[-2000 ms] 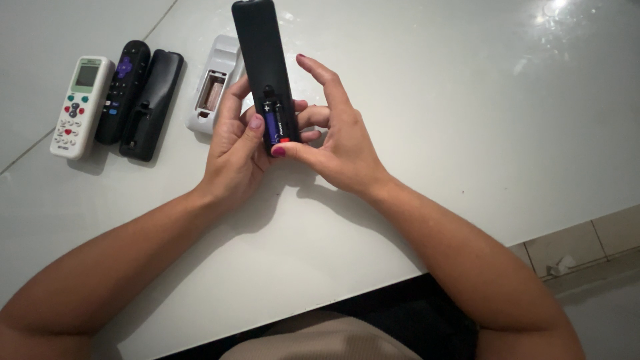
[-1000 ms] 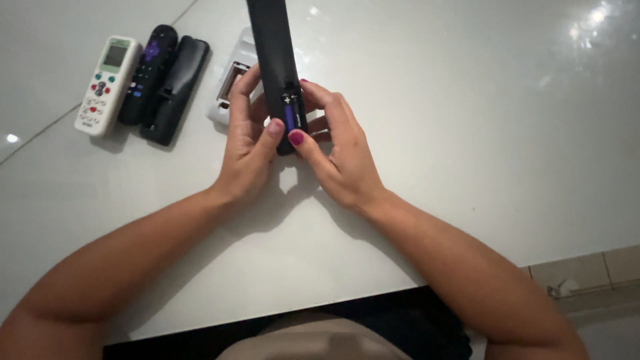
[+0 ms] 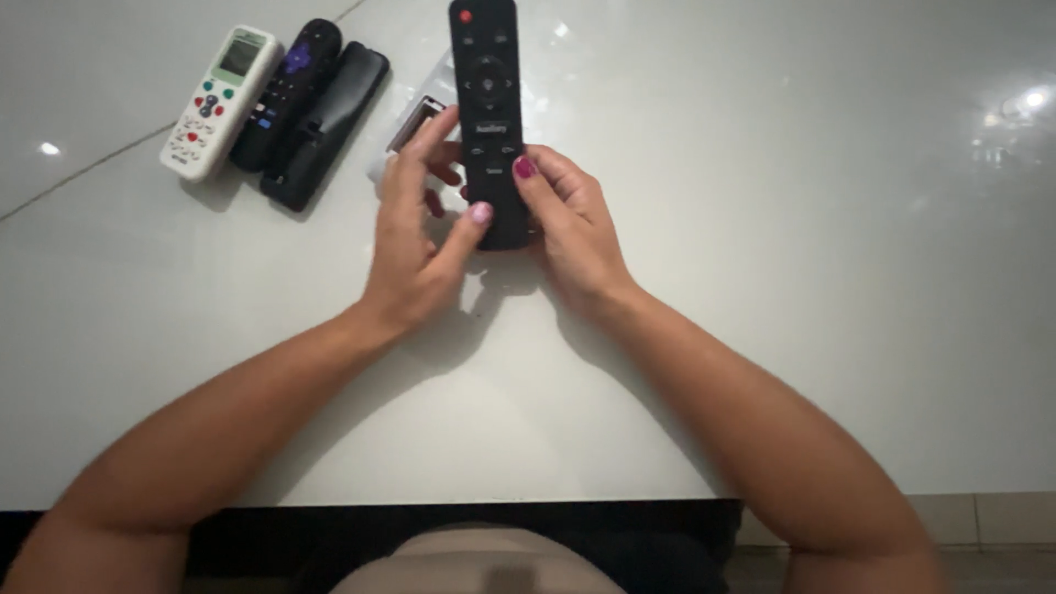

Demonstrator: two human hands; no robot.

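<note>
Between both hands, a black remote control (image 3: pixel 492 107) is held upright above the table, its button face with a red button toward me. My left hand (image 3: pixel 417 223) grips its lower left side, thumb on the front edge. My right hand (image 3: pixel 573 219) holds the lower right side, thumb near the lower buttons. The back of this remote is hidden. Partly behind my left fingers lies a light-coloured device (image 3: pixel 381 169) with an open battery compartment. Farther left, side by side, lie a white remote with a small screen (image 3: pixel 221 103), a black remote with a purple pad (image 3: pixel 285 99) and a black remote lying face down (image 3: pixel 326 128).
The glossy white table (image 3: pixel 784 247) has its near edge just in front of my body. A dark seam line crosses its left part. Floor or wall tiles (image 3: pixel 932 518) show past the edge at the lower right.
The held black remote has been turned over: its back with an open battery compartment and a battery faced me earlier, and now its buttons do.
</note>
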